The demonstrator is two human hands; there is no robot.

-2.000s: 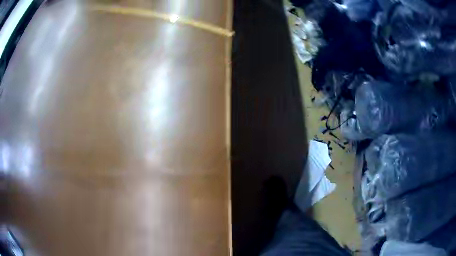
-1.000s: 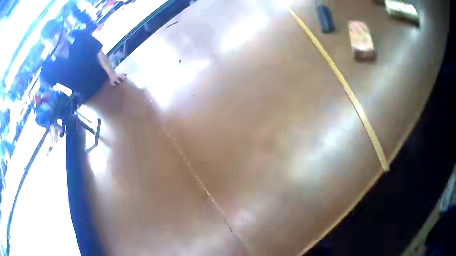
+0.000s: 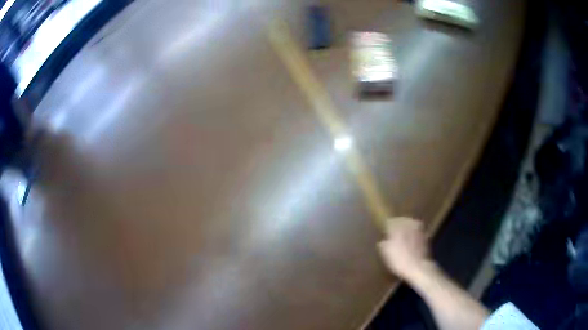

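Note:
A long, narrow yellow strip (image 3: 313, 93) lies slantwise across the brown table (image 3: 193, 167), with a bright glint near its middle. My right hand (image 3: 405, 246) is at the strip's near end, by the table's edge, and hides that end. Its fingers look bent, but blur hides whether they grip the strip. My forearm comes in from the bottom right, with a pale sleeve. My left hand is not in view.
A pale block with a dark reddish end (image 3: 374, 64), a small dark block (image 3: 318, 27) and a whitish block (image 3: 447, 13) rest beyond the strip. A blurred dark shape (image 3: 11, 122), apparently a person, is at the left edge. Dark bundles (image 3: 548, 277) lie beyond the table at right.
My right hand has come into view at the strip's near end. The view has shifted, so the strip and blocks appear farther left, and the person is at the left edge.

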